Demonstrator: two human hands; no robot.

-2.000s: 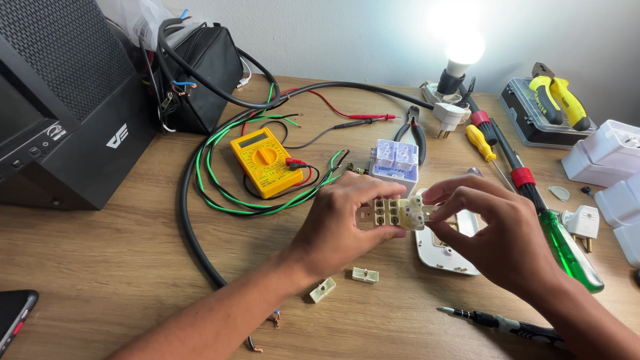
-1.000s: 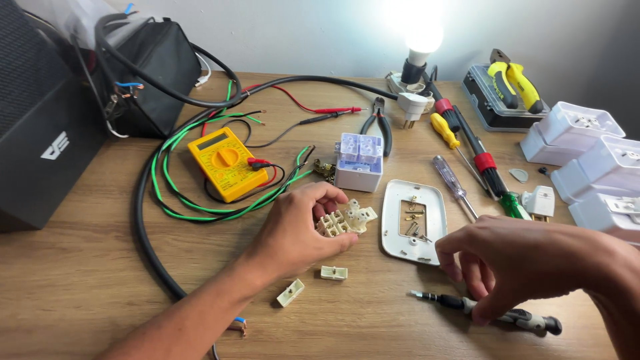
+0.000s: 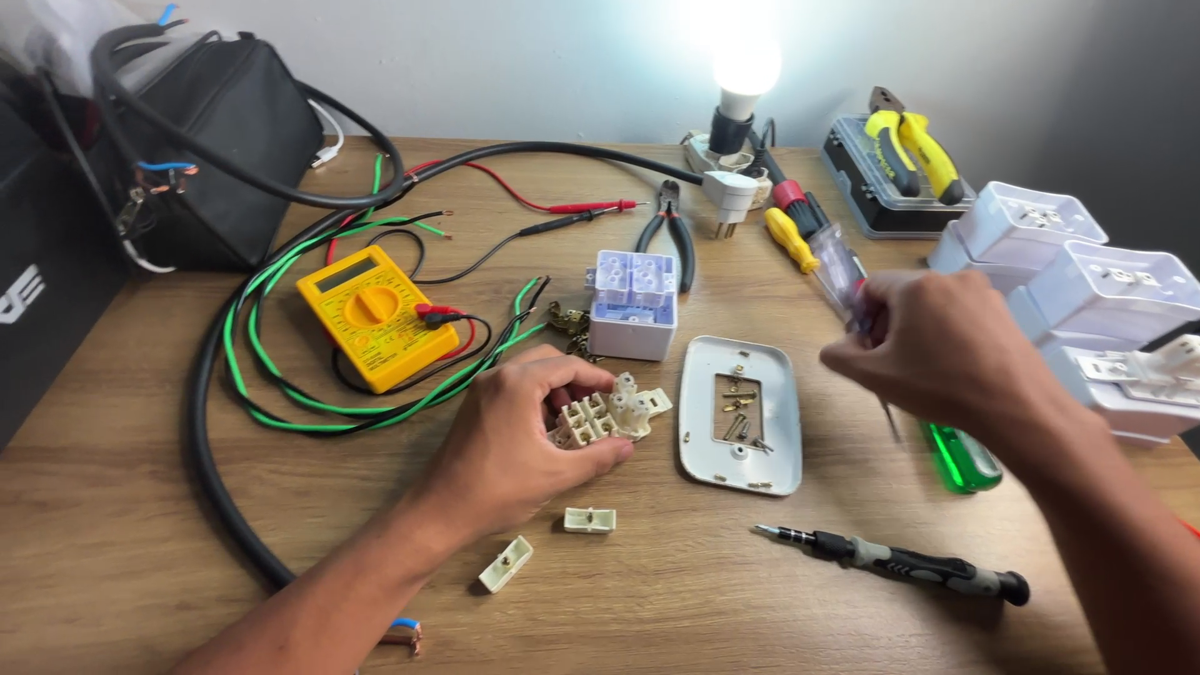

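My left hand (image 3: 530, 441) is closed around cream plastic terminal pieces (image 3: 605, 414) with metal screws, just above the table. At the right, my right hand (image 3: 937, 347) grips a clear-handled screwdriver (image 3: 834, 262); part of it is hidden by the fingers, and its thin shaft points down. Between the hands lies a white faceplate (image 3: 696, 412) with small brass screws on it. Two small cream plastic blocks (image 3: 590, 520) rest below my left hand. A black and grey precision screwdriver (image 3: 900, 562) lies in front of my right hand.
A yellow multimeter (image 3: 375, 319) and coiled cables lie left. Behind the faceplate stand a white box with clear-topped blocks (image 3: 633, 319) and diagonal cutters (image 3: 669, 234). A lit bulb (image 3: 747, 70) stands at the back. White boxes (image 3: 1111, 291), a yellow screwdriver (image 3: 790, 239) and a green handle (image 3: 961, 459) are right.
My right hand has left the terminal pieces, passed over the precision screwdriver, and now holds the clear-handled screwdriver that lay on the table. My left hand still holds the terminal pieces.
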